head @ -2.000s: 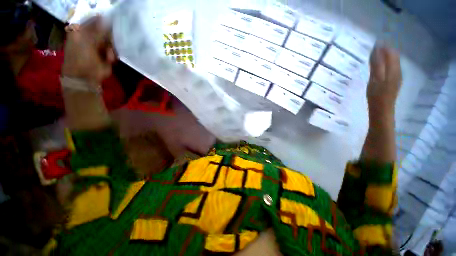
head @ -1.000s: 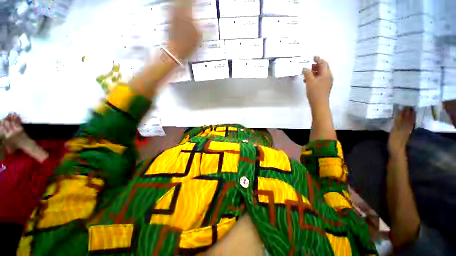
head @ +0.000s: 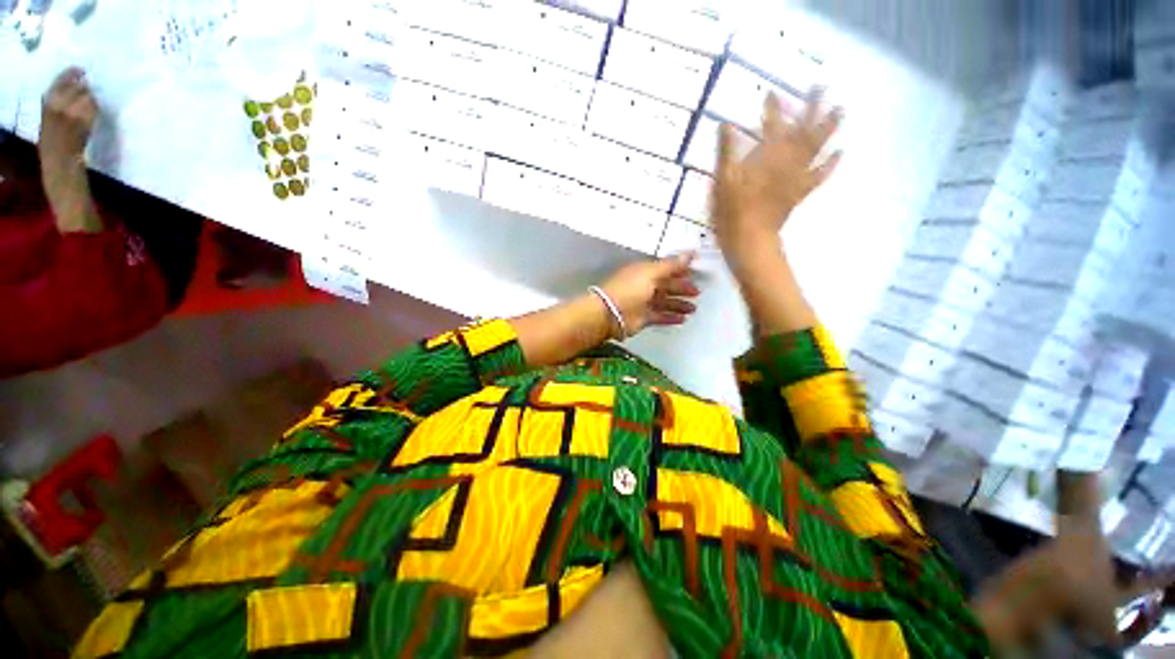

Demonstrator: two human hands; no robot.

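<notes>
Small white cartons lie edge to edge in a grid, with small dark print on their faces. My left hand is low at the grid's front right corner, its fingers bent; whether it holds anything cannot be told. My right hand is over the grid's right edge with its fingers spread, and nothing shows in it. A long printed label strip lies left of the cartons and reaches the table's front edge. Gold-brown round seals lie left of the strip.
Tall stacks of white cartons stand at the right. Another person's hand is on the table at the far left, and another person's blurred hand is at the lower right. A note with scribbled lines lies at the upper left.
The view has turned. My left hand has come from over the left cartons to the front right corner. My right hand has left the front carton and spread its fingers at the right edge.
</notes>
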